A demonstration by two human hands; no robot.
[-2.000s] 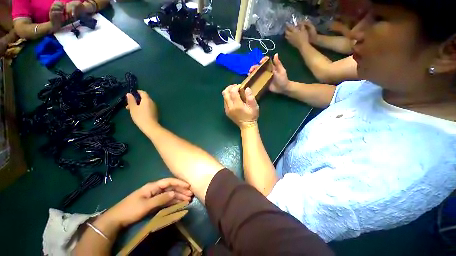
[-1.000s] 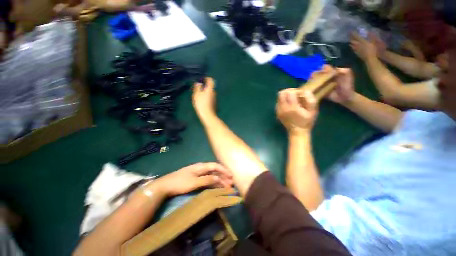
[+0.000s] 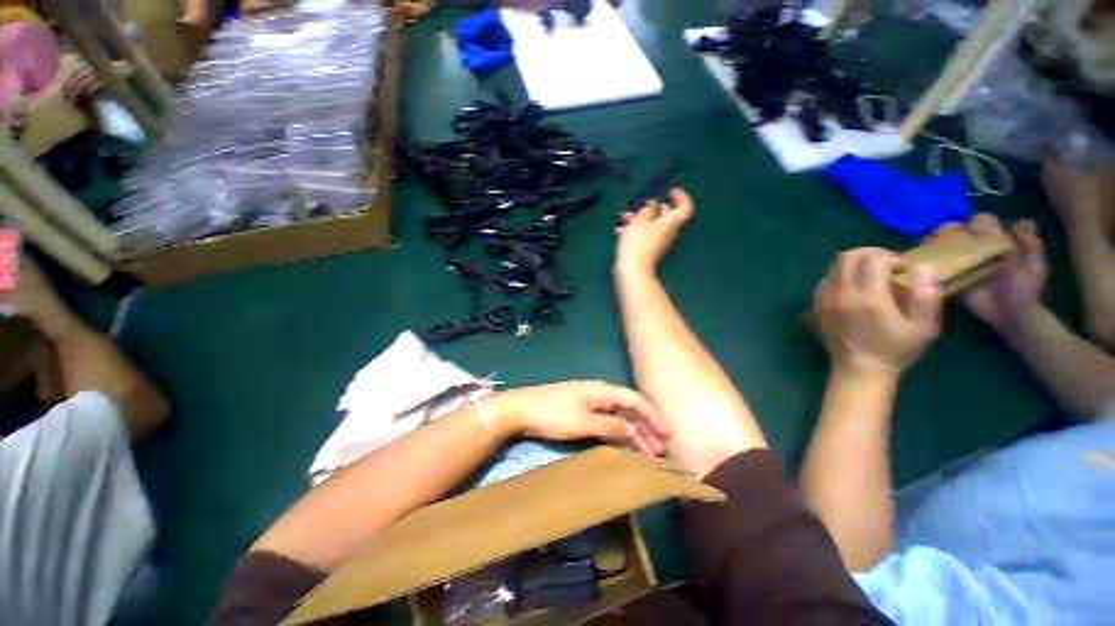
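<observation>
My right hand (image 3: 654,232) is stretched over the table, its fingers closed on a small black cable bundle (image 3: 652,190) just right of the tangled black cable pile (image 3: 501,202). My left hand (image 3: 599,416) hangs behind the raised lid (image 3: 501,526) of a small brown box, fingers loosely bent and holding nothing visible. The open box (image 3: 633,565) is at the bottom edge, partly cut off. Inside it are a black block (image 3: 556,578) and a shiny clear packet (image 3: 479,599). A whitish rag (image 3: 397,397) lies beside my left forearm.
A large carton (image 3: 275,254) of clear bags stands upper left. A neighbour's hands (image 3: 874,312) hold a brown box (image 3: 954,259) at right. White sheets (image 3: 587,61), another black pile (image 3: 783,73), a blue cloth (image 3: 899,196) and frame posts (image 3: 966,73) are farther back. Another person's arm (image 3: 92,355) is at left.
The view has swung left, bringing the large carton and a left-side neighbour into sight. My right hand stays near the cable pile with the bundle. The neighbour's box has been turned.
</observation>
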